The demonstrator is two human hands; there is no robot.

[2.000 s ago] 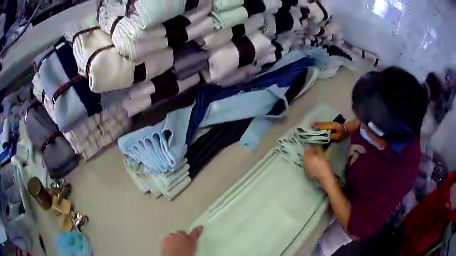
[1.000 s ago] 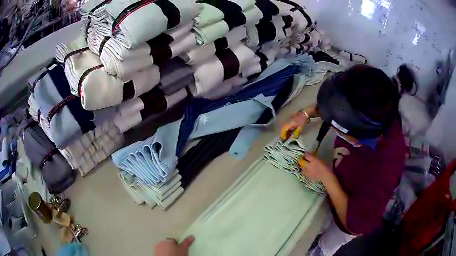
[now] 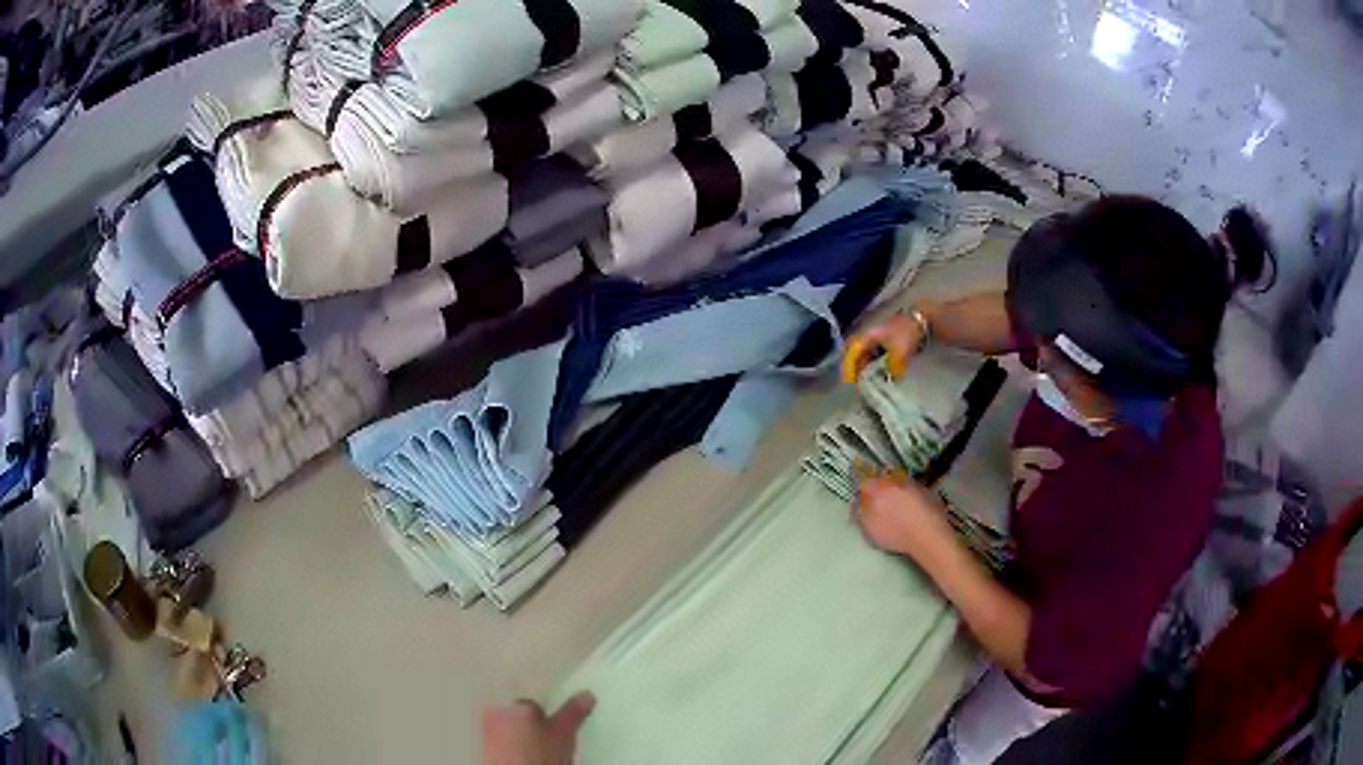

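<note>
Pale green fabric (image 3: 762,643) lies in long flat layers on the beige table, running from the bottom edge up to a co-worker. My left hand (image 3: 538,732) is at the bottom edge of the picture, partly cut off, with its thumb at the fabric's left edge. Whether it grips the fabric cannot be told. My right hand is not in view. The co-worker's hands, with yellow on the fingertips, hold the pleated far end (image 3: 882,434) of the green fabric, one part lifted.
Tied fabric bundles (image 3: 374,224) are stacked along the back. Light blue panels (image 3: 456,463) and navy panels (image 3: 598,336) lie mid-table. A brown cup (image 3: 117,586), metal clips (image 3: 239,670) and a light blue crumpled piece (image 3: 221,732) are at left. A person (image 3: 1121,523) leans in at right.
The co-worker's far hand has moved and now lifts some of the pleated green end. My left hand stays at the fabric's left edge. The view has shifted slightly.
</note>
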